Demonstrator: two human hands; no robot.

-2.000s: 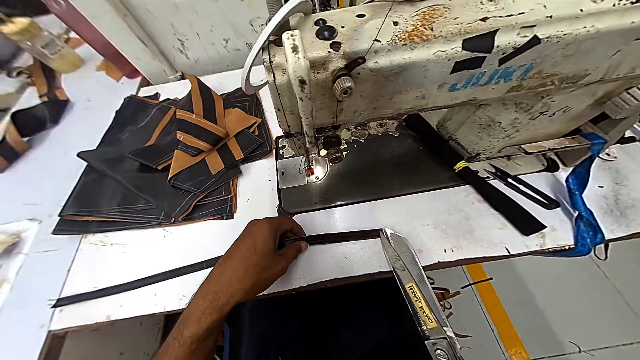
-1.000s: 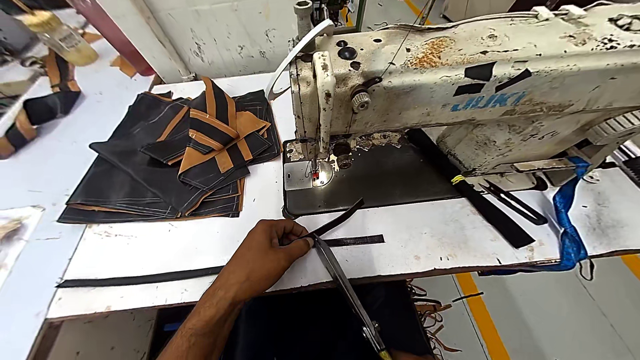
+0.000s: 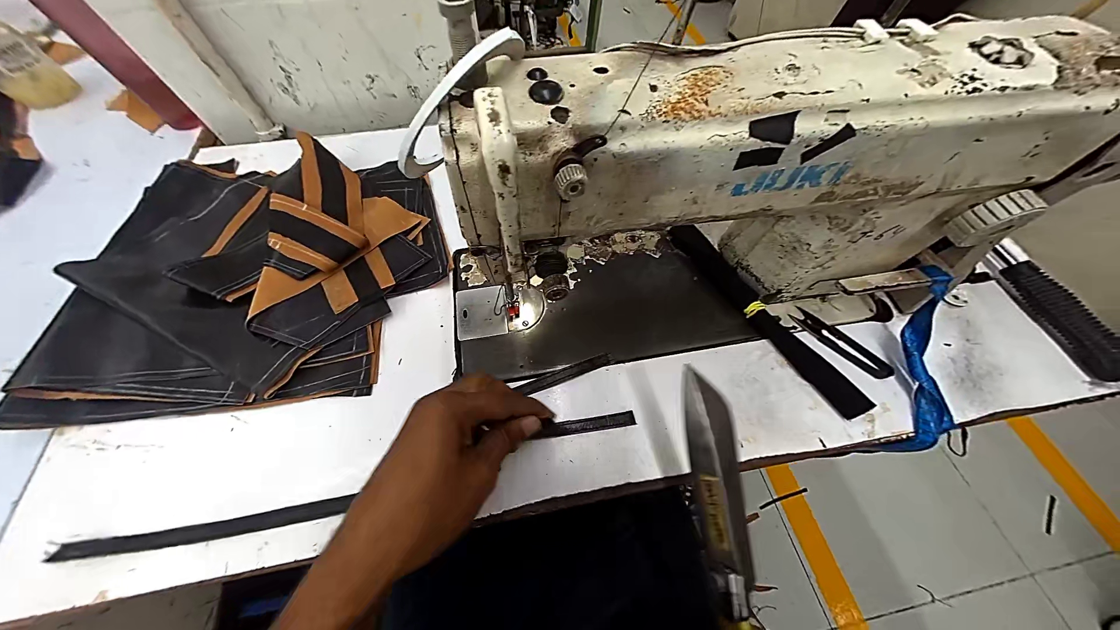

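My left hand pinches a narrow black strip between thumb and fingers at the table's front edge. Two ends stick out to the right of the fingertips, one angled up toward the machine bed. A long black strip lies on the table and runs under my left wrist. Large metal scissors stand to the right of the hand, blades closed and pointing up, apart from the strip. Their handles run out of the bottom of the view, and my right hand is not visible. The white sewing machine is just behind.
Black and tan stitched pieces are piled at the left. A black strap with a yellow tie, black thread snips and a twisted blue strip lie by the machine, with a black brush farther right. The table's front edge drops to a tiled floor.
The scissors, at the strip by my left fingers one second ago, have moved right, away from it. A second strip end beside the fingers, absent two seconds ago, shows since one second ago.
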